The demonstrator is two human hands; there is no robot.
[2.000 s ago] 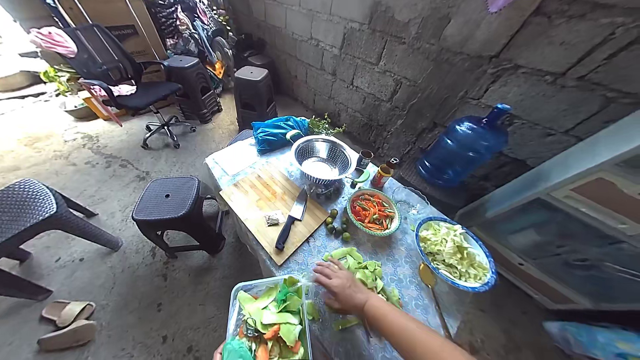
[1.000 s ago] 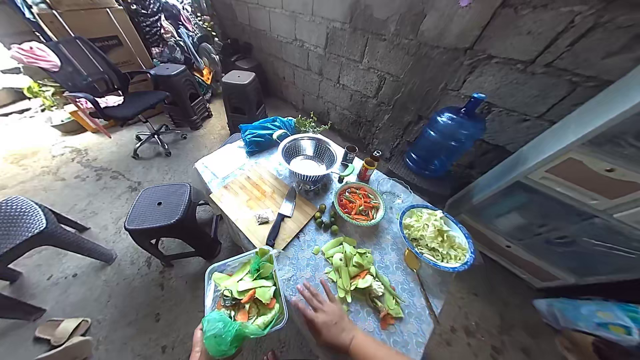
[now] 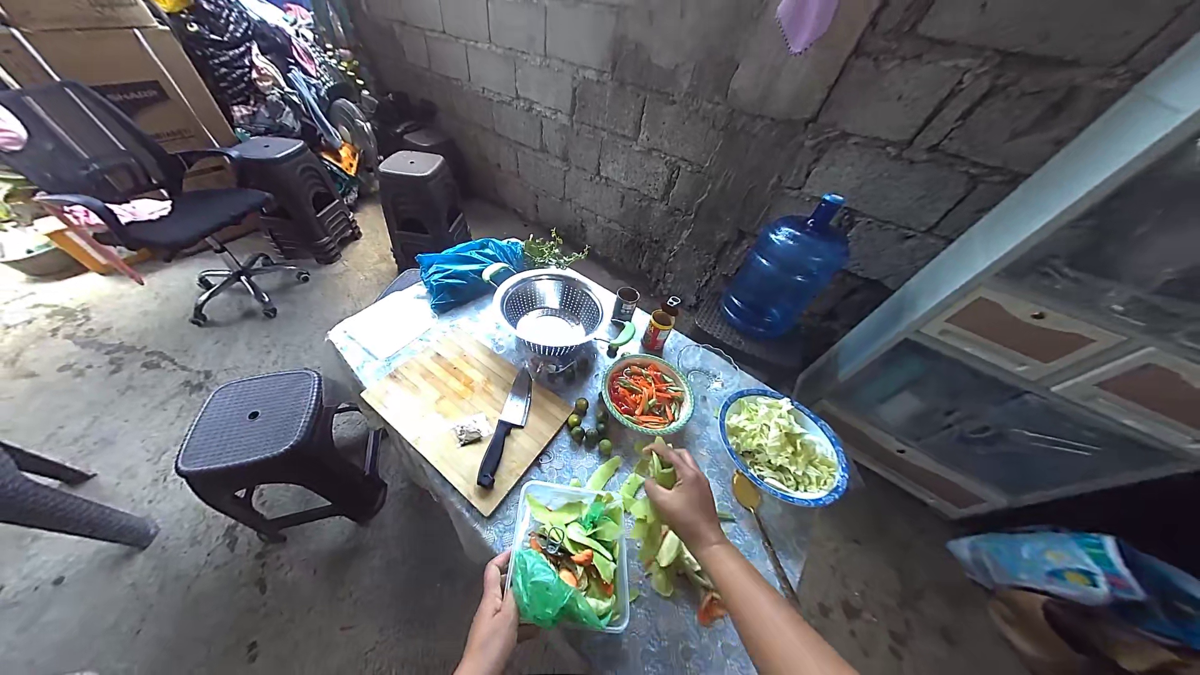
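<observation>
My left hand grips the left side of a clear plastic container holding green peels, orange scraps and a green plastic bag. My right hand has its fingers closed around some green vegetable peels, over a pile of peelings on the patterned tablecloth. Behind lies a kitchen knife on a wooden cutting board. A bowl of sliced red and green peppers stands beyond the pile. Right of it is a blue-rimmed bowl of chopped cabbage, with a gold-coloured spoon near it.
Small green citrus fruits lie beside the board. A metal colander, a blue plastic bag and opened cans stand at the back. Around the table are a plastic stool, a blue water jug and a glass-fronted cabinet.
My right hand has moved from the tablecloth beside the peelings up onto them and taken hold of some. The peelings pile was nearer the container two seconds ago.
</observation>
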